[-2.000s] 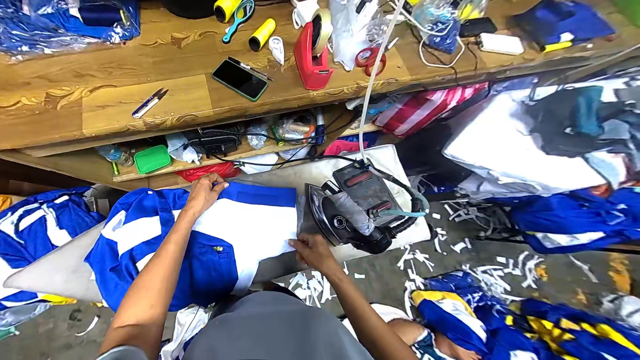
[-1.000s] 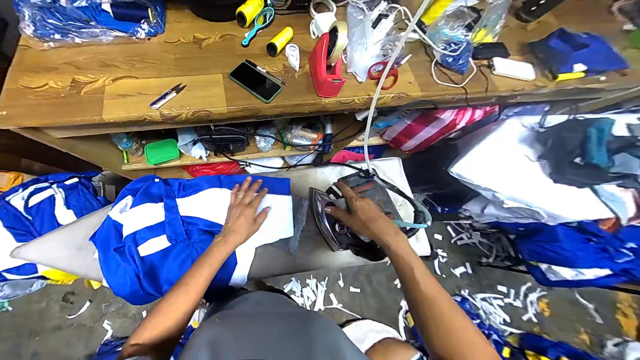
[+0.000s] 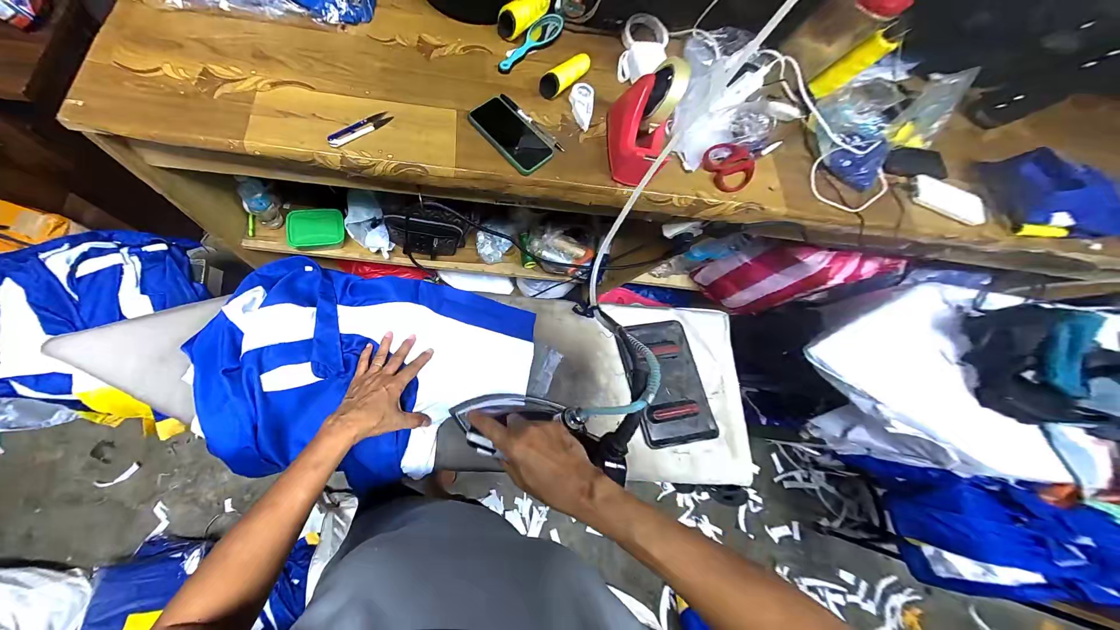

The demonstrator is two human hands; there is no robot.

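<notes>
A blue and white garment (image 3: 472, 350) lies over the left part of a grey padded ironing board (image 3: 140, 346). My left hand (image 3: 381, 394) rests flat on the garment with its fingers spread. My right hand (image 3: 534, 451) grips the handle of an electric iron (image 3: 490, 411), whose tip points left beside the garment's lower right edge. A teal hose and a dark cord run from the iron up to a pale cable. Right of the iron, a black iron rest (image 3: 672, 385) with red strips lies bare on the board.
Beyond the board stands a wooden table (image 3: 289, 114) bearing a smartphone (image 3: 510, 133), a red tape dispenser (image 3: 634, 131) and red scissors (image 3: 729, 166). White cloth (image 3: 919, 376) is piled at right, blue and white garments (image 3: 87, 280) at left. Scraps litter the floor (image 3: 105, 525).
My right hand has lifted the iron off its rest and moved it left to the garment's edge. My left hand has gone from pinching the garment's upper edge to lying flat on it.
</notes>
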